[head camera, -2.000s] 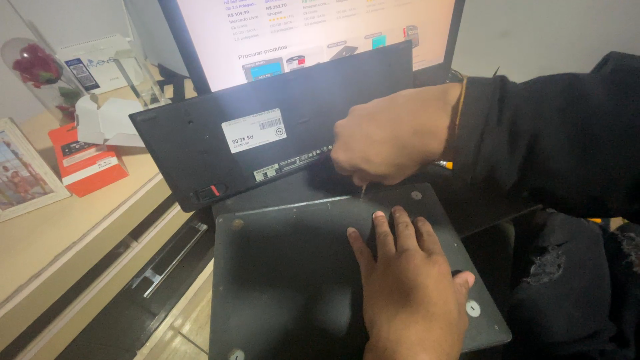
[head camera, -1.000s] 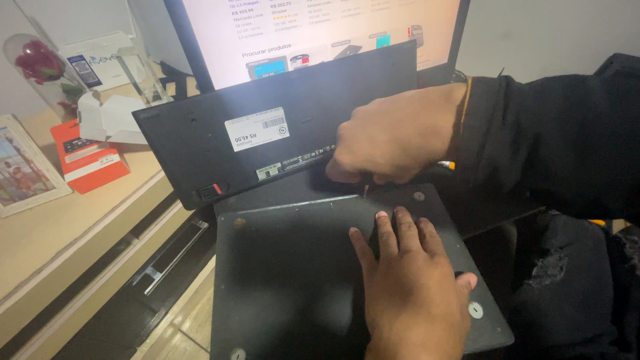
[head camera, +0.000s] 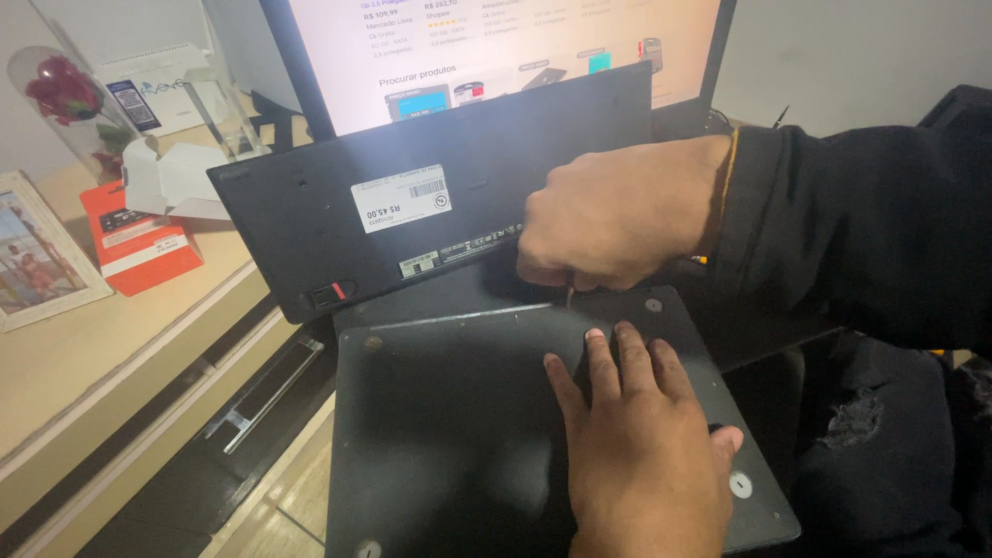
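Note:
A dark laptop-like panel (head camera: 449, 434), its underside up with round feet and small screws, lies below the camera. My left hand (head camera: 647, 434) rests palm down on its right part, fingers spread, holding nothing. My right hand (head camera: 612, 213), in a black sleeve, is closed in a fist above the far edge. From under the fist, the thin shaft of a small tool (head camera: 570, 298) points down to that edge; the fingers hide the rest. Behind it a black keyboard (head camera: 480, 178) stands tilted, its labelled underside facing me.
A lit monitor (head camera: 496, 39) stands behind the keyboard. To the left, a light wooden desk (head camera: 209, 244) holds a photo frame (head camera: 97, 283), an orange box (head camera: 151, 260), opened white packaging (head camera: 174, 182) and a rose under a clear dome (head camera: 66, 93). Dark ripped trousers (head camera: 876, 449) show at the right.

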